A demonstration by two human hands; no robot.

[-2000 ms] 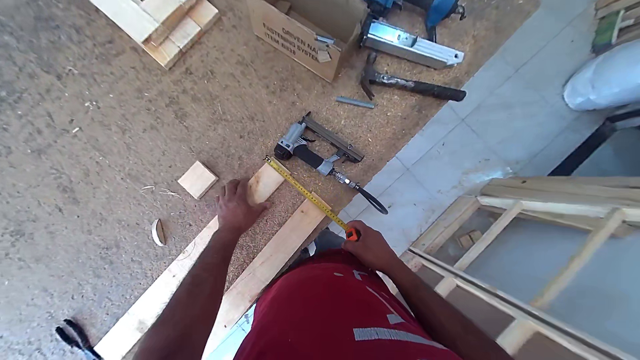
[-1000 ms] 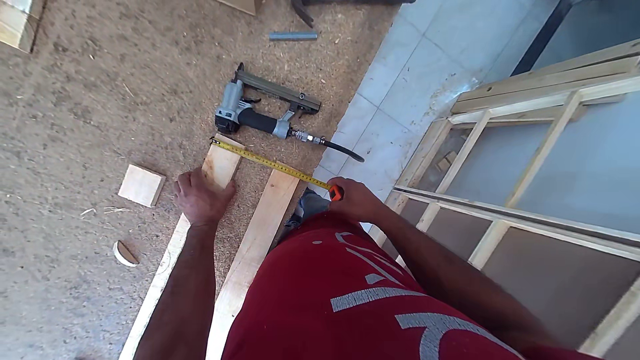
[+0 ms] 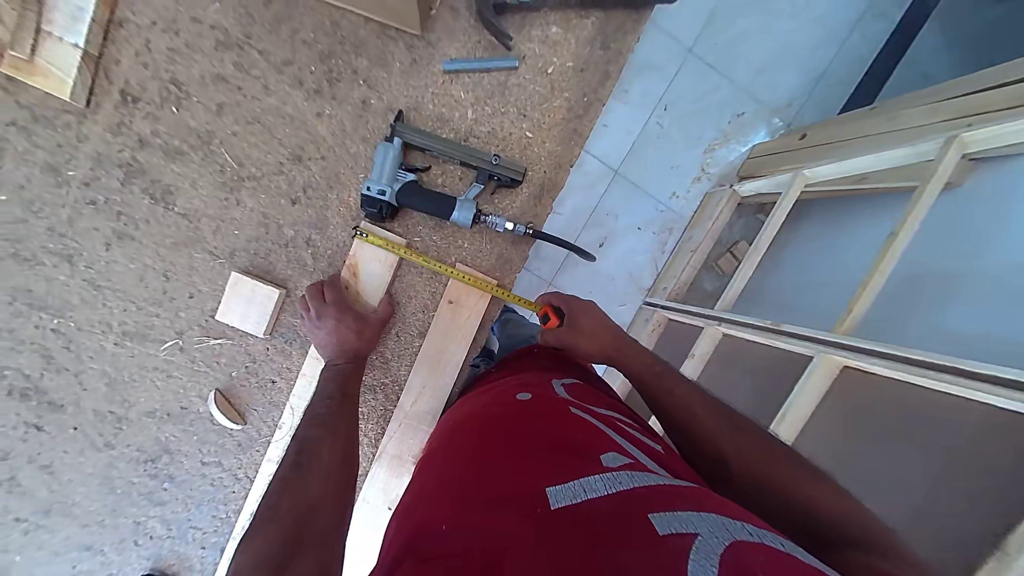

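My left hand (image 3: 344,324) grips a long wooden board (image 3: 372,268) near its upper end, fingers on one edge and thumb on the other. In my right hand (image 3: 588,328) is the orange case of a tape measure (image 3: 550,317). Its yellow blade runs across the ends of that board and a second wooden board (image 3: 436,360), which lies alongside with a gap between them. The blade's hooked tip is at the far edge of the first board. Just beyond the board ends lies a pneumatic stapler (image 3: 424,200) with a black hose attached.
A square wood block (image 3: 250,304) and a rounded offcut (image 3: 226,410) lie at left on the particle board surface (image 3: 160,200). A strip of staples (image 3: 481,64), a hammer (image 3: 500,20) and a cardboard box (image 3: 392,12) are at the top. Wooden frames (image 3: 816,344) stand at right.
The view has shifted, so the box and hammer are now mostly out of frame. Both hands keep their holds, and the tape blade remains stretched across the two boards.
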